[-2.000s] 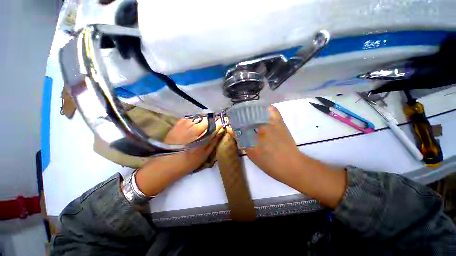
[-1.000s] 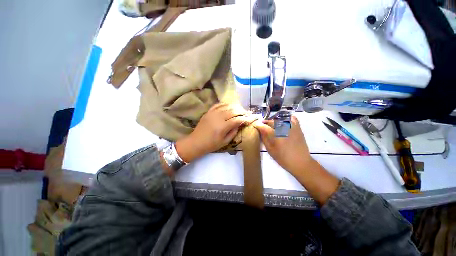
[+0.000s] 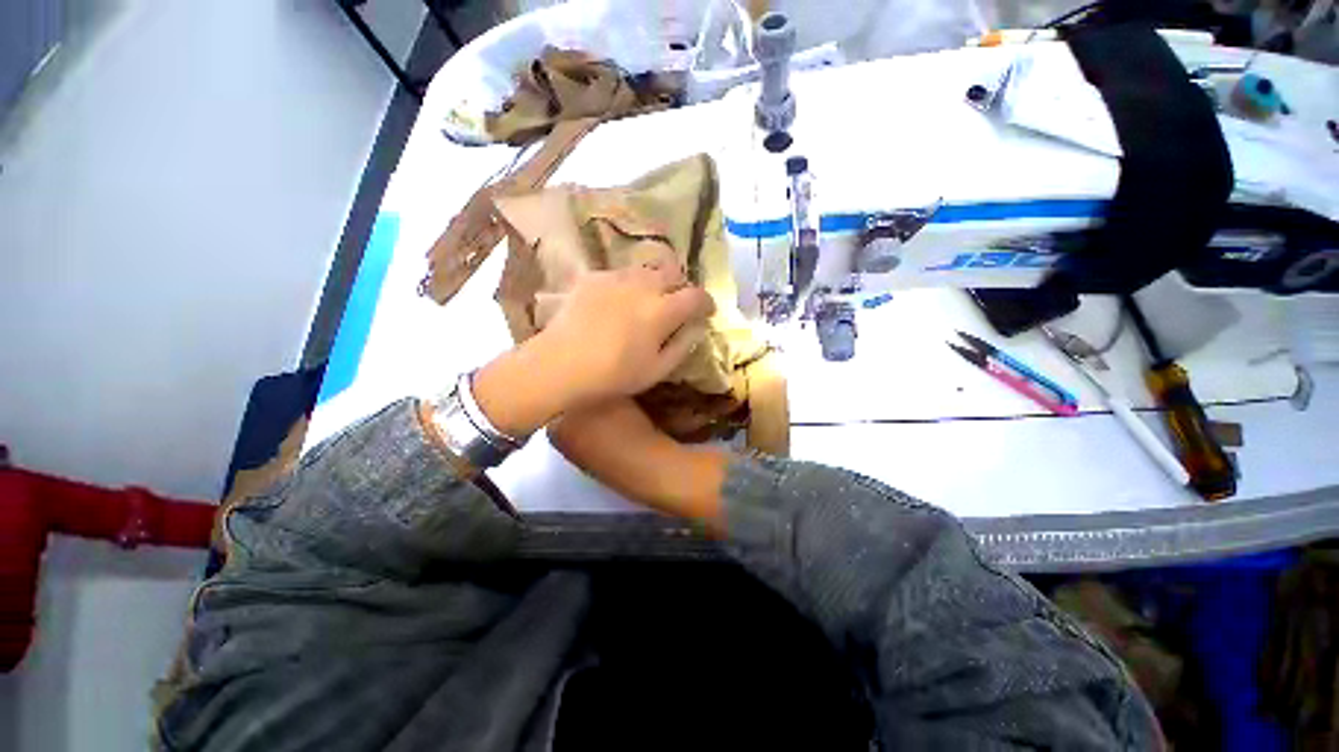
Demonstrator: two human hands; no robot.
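Note:
The tan garment panel (image 3: 687, 191) lies bunched on the white machine table, left of the needle area. My left hand (image 3: 624, 335) is on top of it, fingers curled onto a fold of the cloth. My right hand (image 3: 599, 429) reaches across under my left wrist; its fingers are hidden behind my left hand and the cloth. The tan placket strip (image 3: 768, 409) lies just below the presser foot (image 3: 778, 306), its lower end cut off by my right sleeve. The sewing machine (image 3: 940, 243) stands behind and to the right.
A brown strip with dots (image 3: 470, 243) and a heap of brown cloth (image 3: 565, 91) lie at the back left. Snips (image 3: 1016, 375), a white stick (image 3: 1138, 426) and a screwdriver (image 3: 1192, 434) lie at the right. The table-edge ruler (image 3: 1087, 547) runs along the front.
My right hand has left the presser foot and crossed leftward under my left arm. My left hand has moved up and left onto the panel, which is more bunched. The view has pulled back.

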